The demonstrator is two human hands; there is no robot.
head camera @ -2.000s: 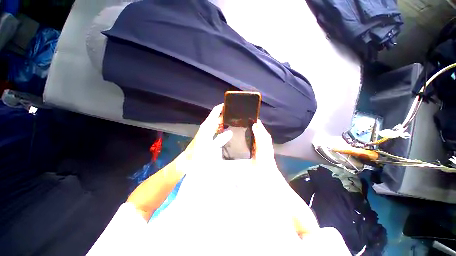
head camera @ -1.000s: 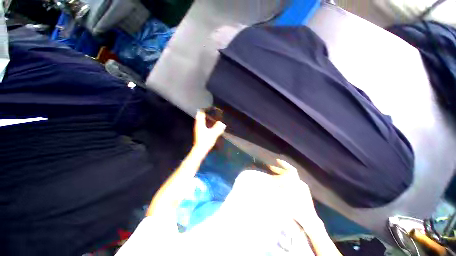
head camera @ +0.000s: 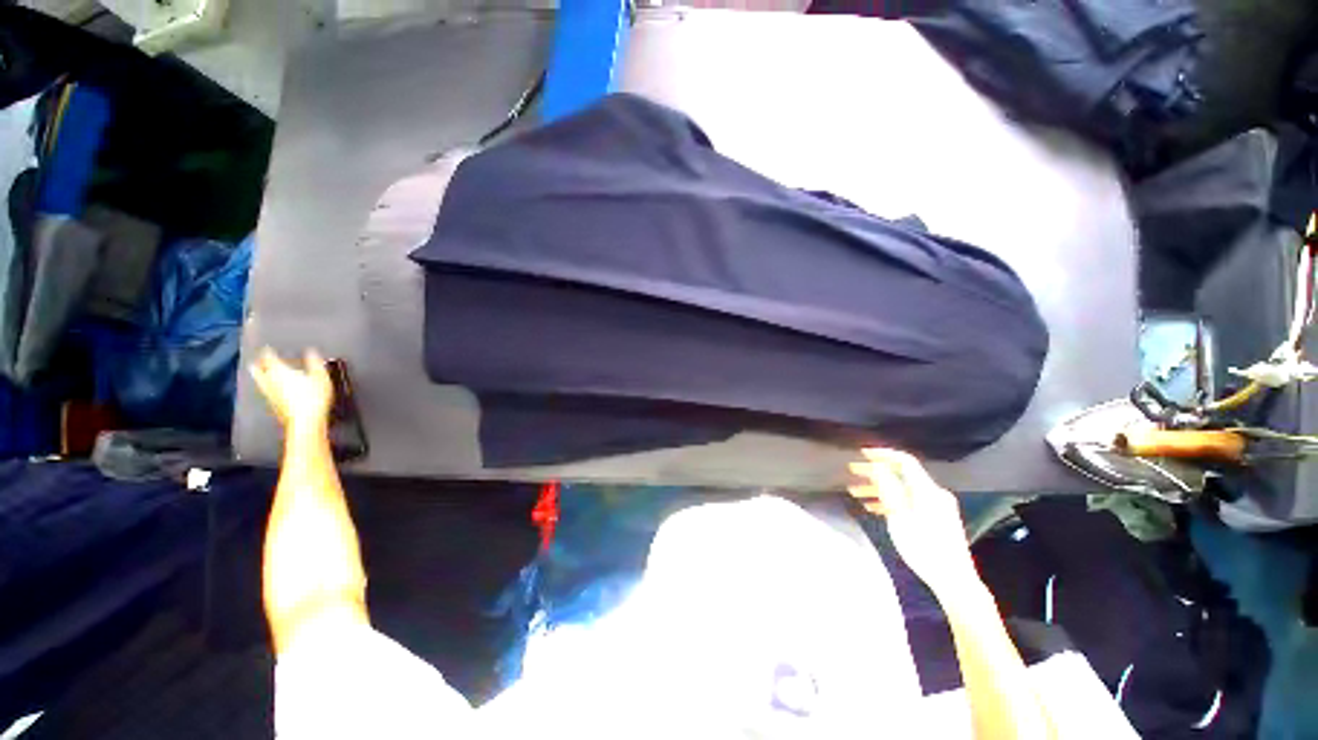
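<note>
A dark navy garment [head camera: 694,289] with long folds lies over the pale pad [head camera: 398,253] on the grey pressing table. A smartphone [head camera: 346,412] lies flat and dark at the table's left front edge. My left hand [head camera: 296,388] is just beside the phone's left side with its fingers apart; whether it touches the phone is unclear. My right hand [head camera: 911,499] is at the table's front edge, just below the garment's right part, fingers apart and empty. The steam iron [head camera: 1120,445] with its orange-brown handle rests at the table's right front corner.
A blue bar [head camera: 586,58] stands at the table's far edge. Crumpled navy cloth [head camera: 1084,58] lies at the far right. A blue plastic bag [head camera: 181,325] and dark cloth are left. A red strip [head camera: 545,512] hangs at the front edge. Black garments [head camera: 1113,593] lie below right.
The phone, held in both hands and then in my left hand, now lies on the table at left. My hands have moved wide apart. The view has shifted; the garment looks unchanged.
</note>
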